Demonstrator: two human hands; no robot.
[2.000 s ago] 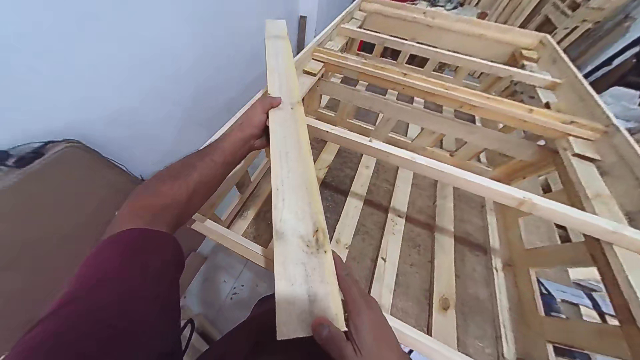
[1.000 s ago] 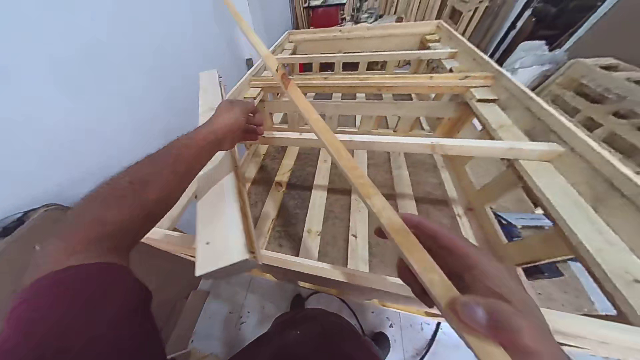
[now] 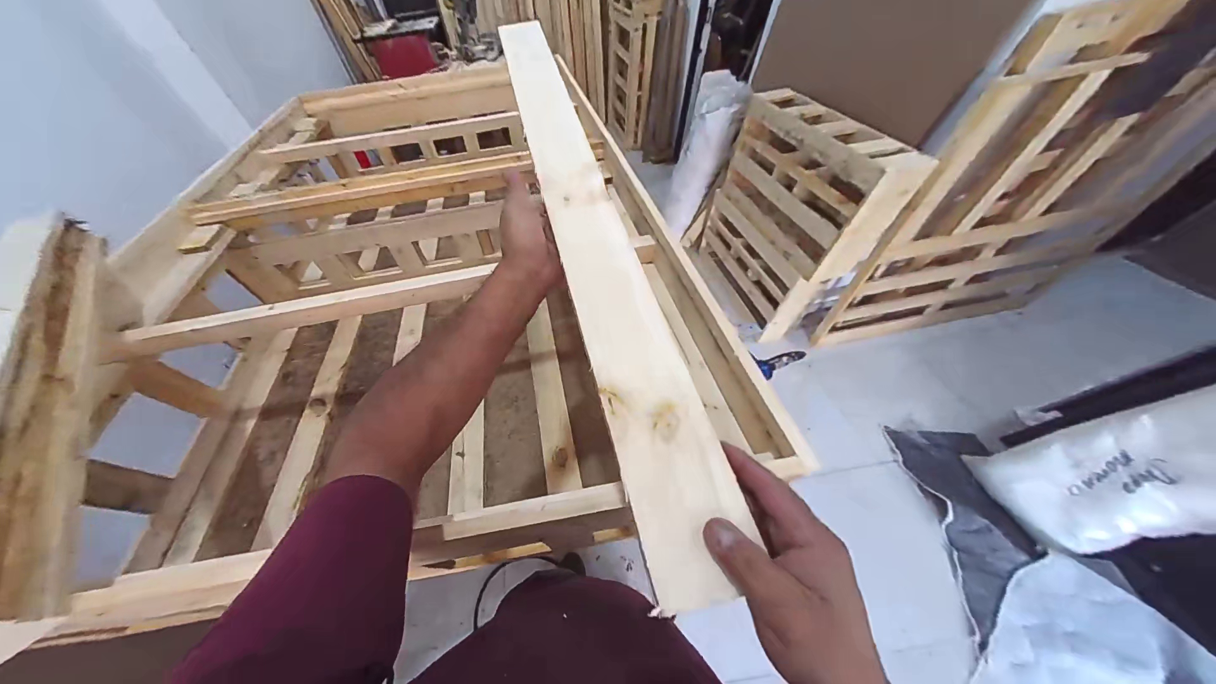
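Note:
A long pale wooden board point(image 3: 632, 351) slants away from me over the right side of a large slatted wooden frame point(image 3: 332, 309). My right hand point(image 3: 793, 570) grips the board's near end, thumb on its face and fingers at the right edge. Farther up, my left hand point(image 3: 527, 228) is against the board's left edge; its fingers are partly hidden, and whether they close on the board does not show. Another thick wooden piece point(image 3: 47, 418) rests at the frame's left side. Lengthwise slats point(image 3: 551, 399) and crosswise rails point(image 3: 323, 309) lie beneath my left forearm.
Slatted wooden panels point(image 3: 807, 190) lean at the right, beside a plastic-wrapped bundle point(image 3: 708, 142). A blue-handled tool point(image 3: 784, 363) lies on the tiled floor. White sacks point(image 3: 1102, 484) and dark sheeting point(image 3: 959, 522) are at the lower right. A cable point(image 3: 489, 589) runs near my legs.
A narrow strip was in my right hand one second ago; that hand now grips a wide board. My left hand has left the piece at the frame's left side. The view has swung right.

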